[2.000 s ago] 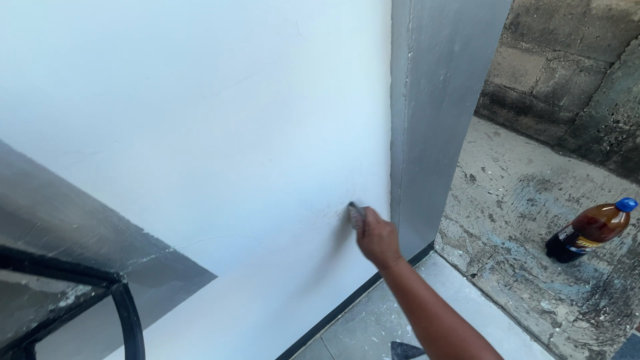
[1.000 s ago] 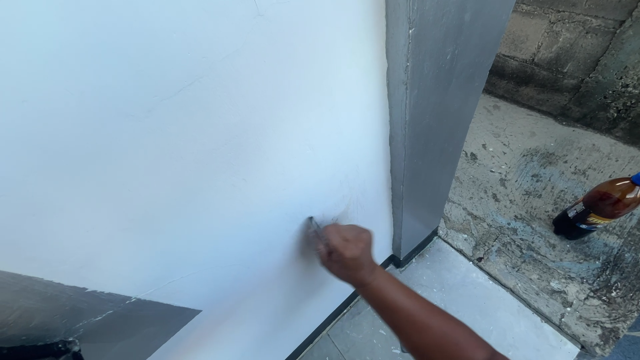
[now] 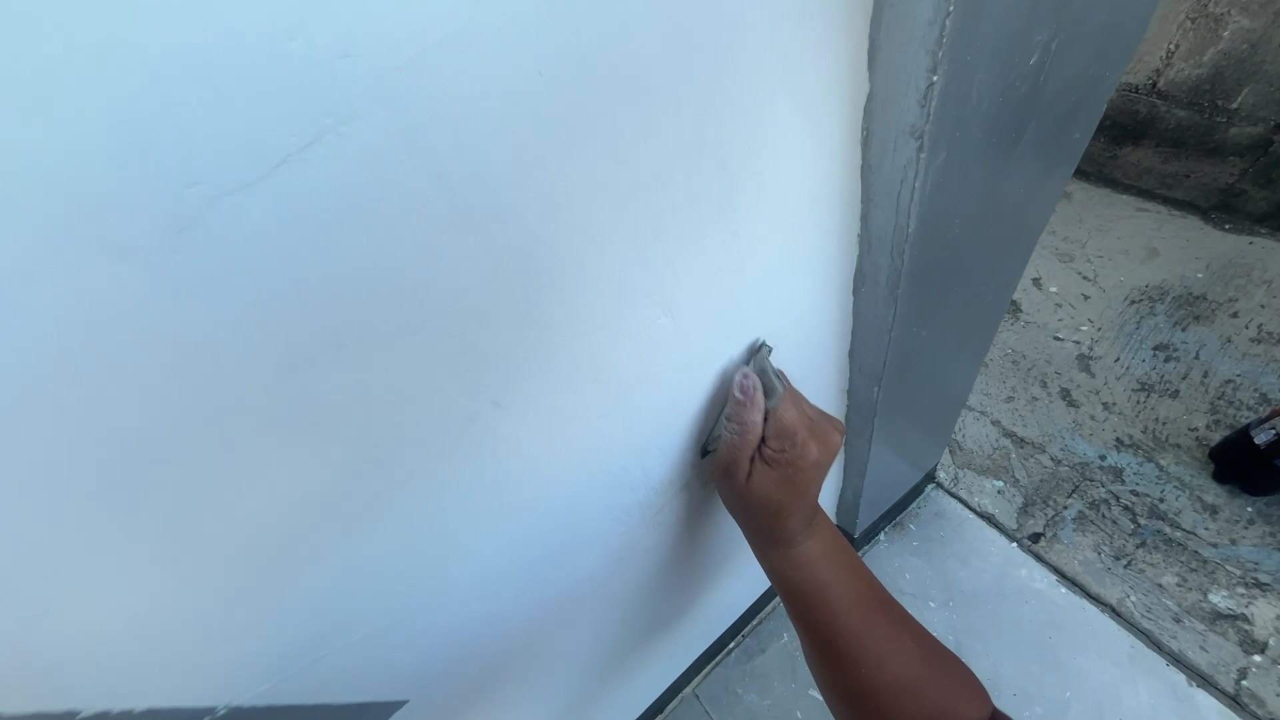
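Observation:
My right hand (image 3: pixel 785 455) is closed around a folded piece of grey sheet (image 3: pixel 768 375), perhaps sandpaper, and presses it against the white wall (image 3: pixel 450 330) near its right edge. Thumb and fingers grip the piece, whose dark edge shows left of the thumb. Faint scratches and small marks run across the wall's painted surface. My left hand is out of view.
A grey painted pillar (image 3: pixel 985 200) stands right of the wall. Below lie pale floor tiles (image 3: pixel 1010 610) and a dark base strip (image 3: pixel 715 650). A dark bottle (image 3: pixel 1245 457) stands on rough concrete (image 3: pixel 1130 400) at the right edge.
My right hand has moved over the wall, and it is now closer to the pillar than one second ago. The view has shifted, so the black frame at lower left no longer shows.

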